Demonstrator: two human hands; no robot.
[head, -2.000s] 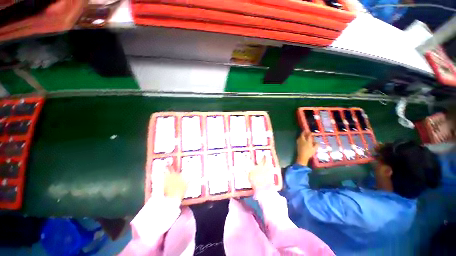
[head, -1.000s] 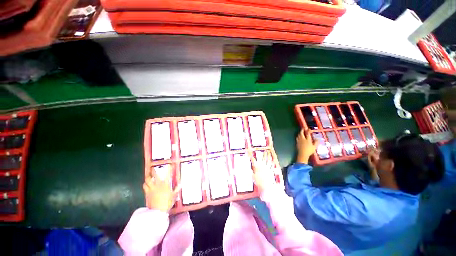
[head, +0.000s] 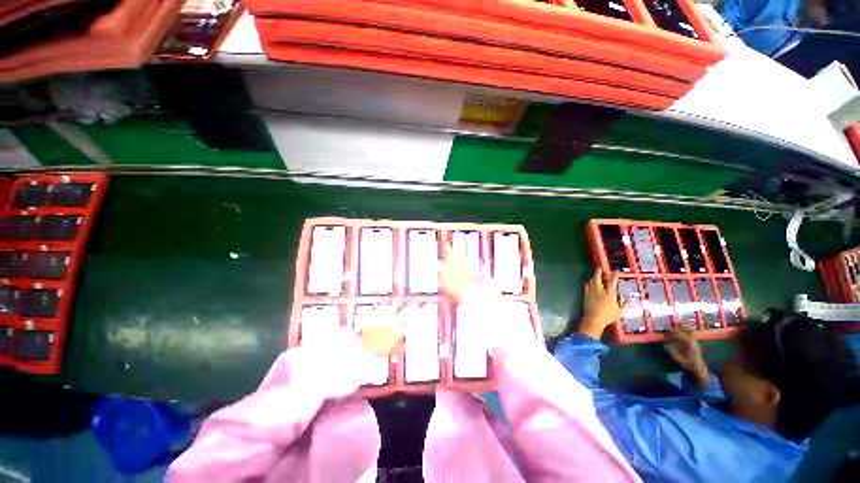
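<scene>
An orange-red foam tray (head: 298, 274) lies on the dark green bench in front of me, with two rows of smartphones (head: 327, 261) whose screens are bright white. My left hand (head: 381, 337) is over the front row, on a phone left of the middle. My right hand (head: 459, 274) reaches over the back row, at the phone right of the middle. Both hands are blurred and washed out by the screens' glare. The phones lie in their slots, and neither hand visibly holds one. My right sleeve hides part of the front row's right end.
A co-worker in blue (head: 660, 424) has a hand on a neighbouring tray (head: 603, 247) at right. Another tray (head: 83, 226) of dark phones lies at left. Stacked trays (head: 490, 47) stand on the white shelf above. White cable (head: 798, 241) lies at far right. A blue object (head: 137, 432) is at lower left.
My left hand has moved right from the front row's left end. My right hand has moved left and up to the back row. The co-worker's other hand shows nearer that tray's front edge.
</scene>
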